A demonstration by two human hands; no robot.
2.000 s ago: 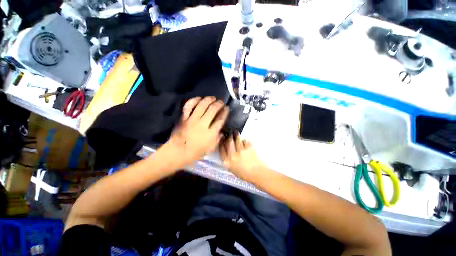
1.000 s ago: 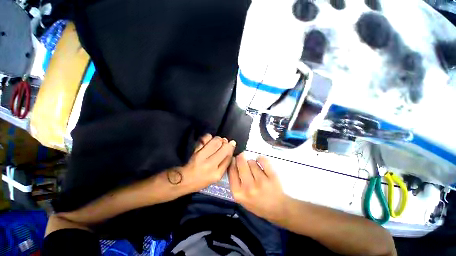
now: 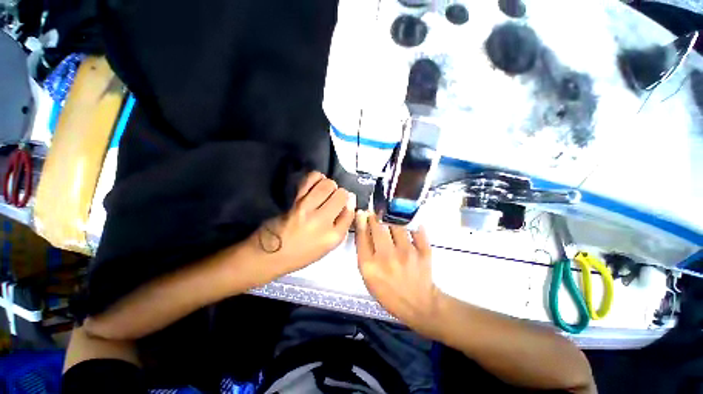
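The black fabric garment piece (image 3: 223, 85) lies in large folds left of the white sewing machine (image 3: 478, 85) and over my left forearm. My left hand (image 3: 312, 219) pinches the fabric's edge just in front of the machine head. My right hand (image 3: 395, 265) is beside it, its fingertips close to my left fingertips at the edge; whether they grip the fabric is hard to tell. The needle area is largely hidden behind the head and its metal parts. A dark thread (image 3: 493, 255) runs across the white table to the right of my right hand.
Shears with green and yellow handles (image 3: 569, 296) lie at the right of the table. Red-handled scissors (image 3: 18, 177) and a yellow-tan strip (image 3: 81, 158) are at the left. A blue crate (image 3: 31, 369) is at the lower left. The scale strip (image 3: 331, 298) runs along the front edge.
The view has moved closer than two seconds ago. The fabric now spreads over my left forearm, and my hands stay together at its edge. Since one second ago, the machine appears shifted left in view.
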